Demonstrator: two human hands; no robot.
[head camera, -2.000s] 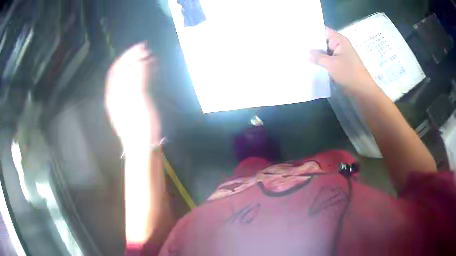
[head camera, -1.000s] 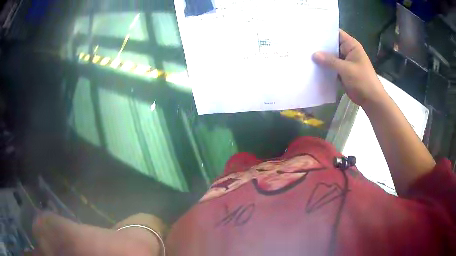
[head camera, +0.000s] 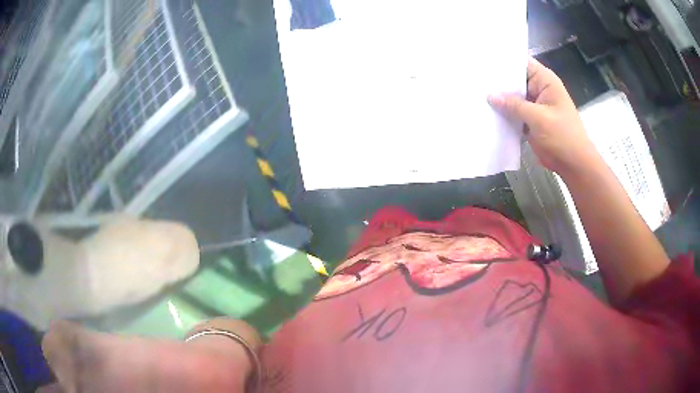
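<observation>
A large white spec sheet (head camera: 407, 100) is held up in front of me, with a small dark blue picture at its upper left. Its top runs out of the picture and its print is washed out. My right hand (head camera: 549, 115) grips the sheet's right edge, thumb on the front and fingers behind. My left hand (head camera: 100, 357) is low at the lower left, away from the sheet, with a bracelet at the wrist. It is blurred, and its fingers cannot be made out.
White wire racks (head camera: 165, 115) stand at the upper left. A pale rounded object (head camera: 115, 265) lies at the left, above my left hand. A white box with printed text (head camera: 625, 146) is at the right, beyond my right forearm. Yellow-black tape (head camera: 269, 173) crosses the green floor.
My right hand still holds the sheet. My left hand has dropped from beside the sheet to the lower left. The surroundings have shifted, with wire racks and the pale object now at the left.
</observation>
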